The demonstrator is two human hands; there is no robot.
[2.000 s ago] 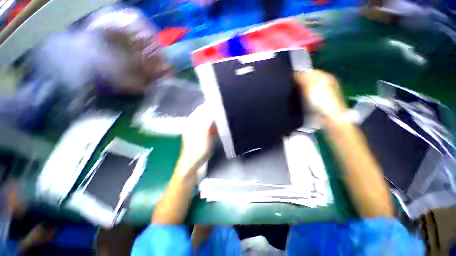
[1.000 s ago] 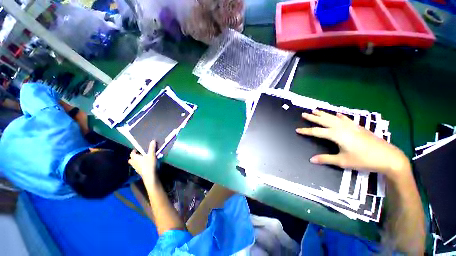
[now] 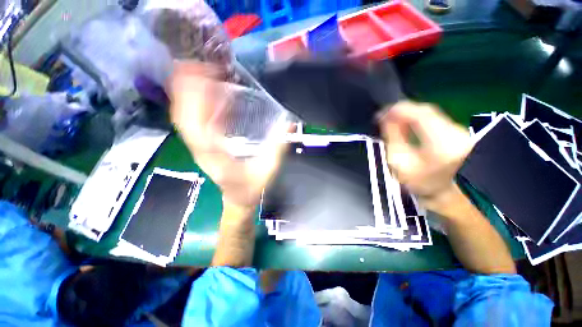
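My right hand (image 3: 424,147) is blurred and pinches a black sheet (image 3: 332,89) at its right edge, raised above the back of the main stack. My left hand (image 3: 223,140) is blurred, with fingers spread, left of the raised sheet and beside the main stack (image 3: 322,182). It appears to hold nothing. The main stack is black sheets with uneven white edges at its right and front. A smaller black sheet (image 3: 159,214) lies on a short pile to the left.
A long white cut-out pile (image 3: 118,182) lies far left. Bubble wrap (image 3: 252,115) is partly behind my left hand. A red tray (image 3: 389,29) with a blue bin (image 3: 324,35) stands at the rear. Fanned black sheets (image 3: 520,175) lie right. A person's blue sleeve (image 3: 29,255) shows lower left.
My right hand has gone from resting flat on the main stack to holding a raised sheet. My left hand has moved up from the smaller pile. The view has shifted.
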